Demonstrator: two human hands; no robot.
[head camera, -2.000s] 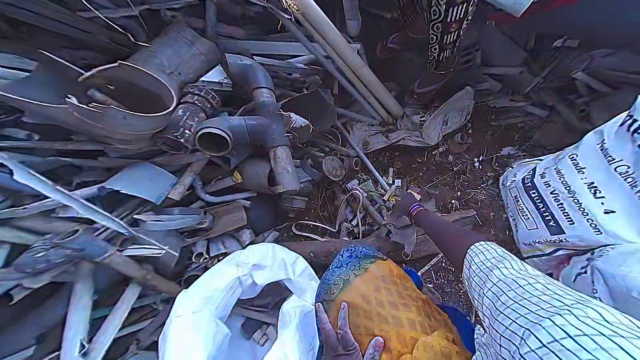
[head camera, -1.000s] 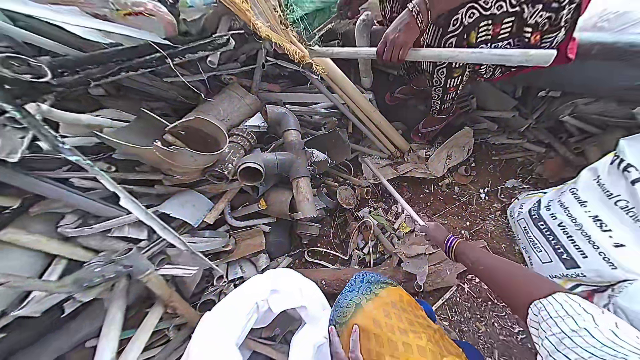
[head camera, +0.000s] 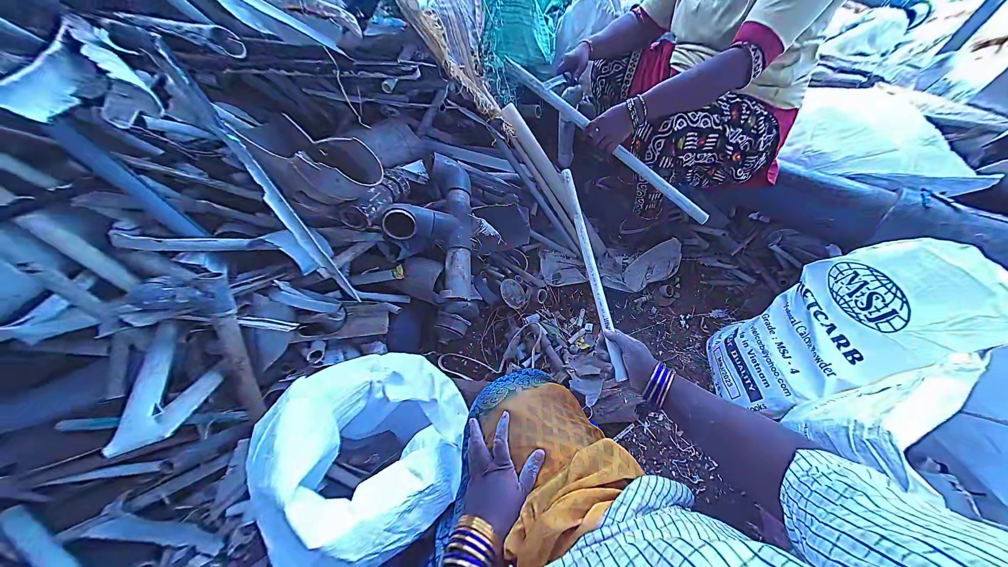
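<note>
My right hand (head camera: 628, 358), with bangles at the wrist, grips the lower end of a thin white plastic pipe (head camera: 589, 260), which leans up and away to the left. My left hand (head camera: 500, 472) rests with spread fingers on the orange and blue cloth (head camera: 543, 425) over my knee and holds nothing. Left of that knee stands a white woven sack (head camera: 291, 449) with its mouth rolled open and pieces of scrap inside. Small broken pieces (head camera: 543, 339) lie on the ground beyond my knee, near my right hand.
Scrap pipes, among them a grey pipe tee (head camera: 425, 224), heap up at left and ahead. Across from me another person (head camera: 709, 118) holds a long pale pipe (head camera: 654, 177). A printed white sack (head camera: 858, 323) lies at right; a thick dark pipe (head camera: 835, 206) lies behind it.
The thin pipe in my right hand has swung from lying low toward the heap to a steeper, raised tilt. The other person's pipe, level one second ago, now slants. The view has tipped up.
</note>
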